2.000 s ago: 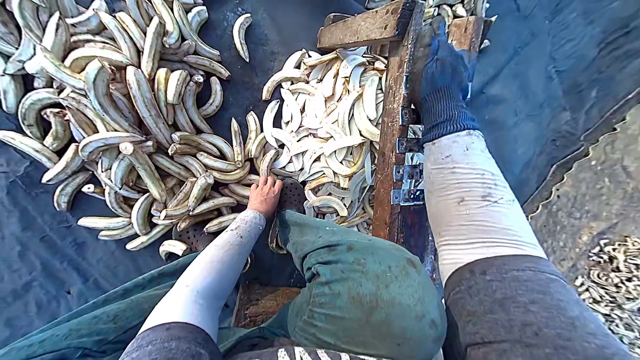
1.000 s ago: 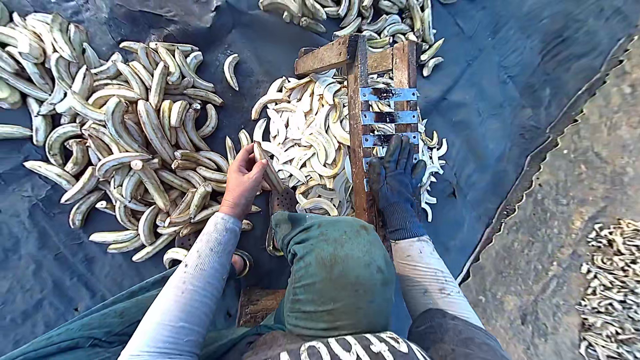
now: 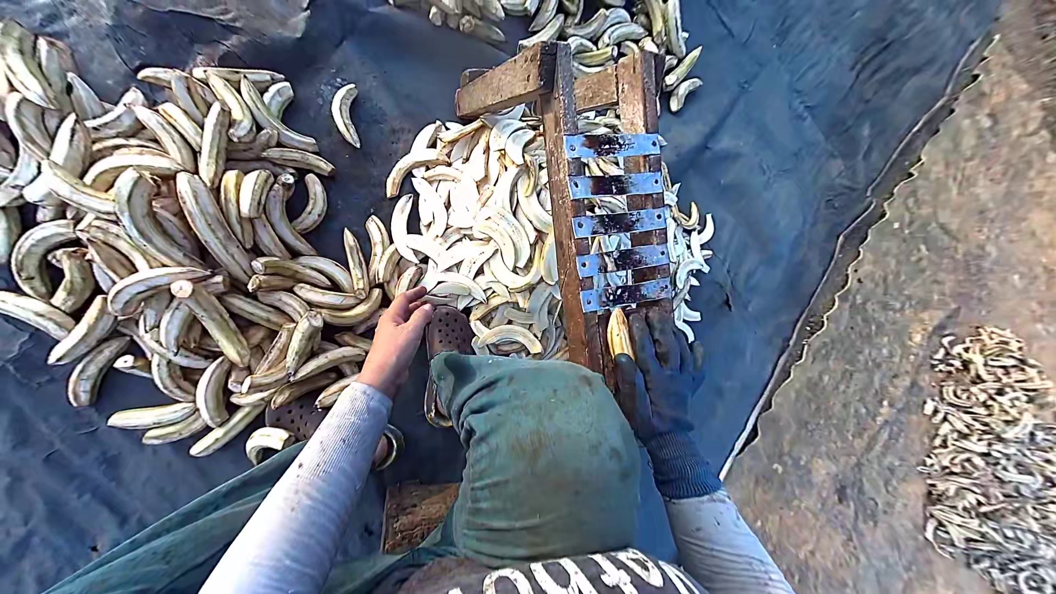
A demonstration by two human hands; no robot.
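My bare left hand (image 3: 396, 342) has its fingers apart and holds nothing visible; its fingertips are beside the right edge of a pile of peeled bananas or plantains (image 3: 214, 227). My right hand (image 3: 660, 371), in a dark blue glove, rests at the near end of a wooden slicing frame (image 3: 568, 239). A peeled banana or plantain (image 3: 619, 334) is held there between thumb and fingers, its tip just below the nearest blade. Several metal blades (image 3: 619, 223) with dark stains cross the frame. Pale slices (image 3: 495, 223) lie in a heap beneath and left of it.
A dark tarp (image 3: 792, 107) lies under the work, its edge running along the right. More peeled fruit (image 3: 606, 29) lies beyond the frame. Dried-looking pieces (image 3: 990, 445) are heaped on the ground at right. My green-clad knee (image 3: 544, 454) and perforated shoe (image 3: 450, 332) are close to the frame.
One second ago my left hand held a fruit; now its fingers are apart. My right hand, earlier at the far end and then on the near blades, is now below them with a fruit.
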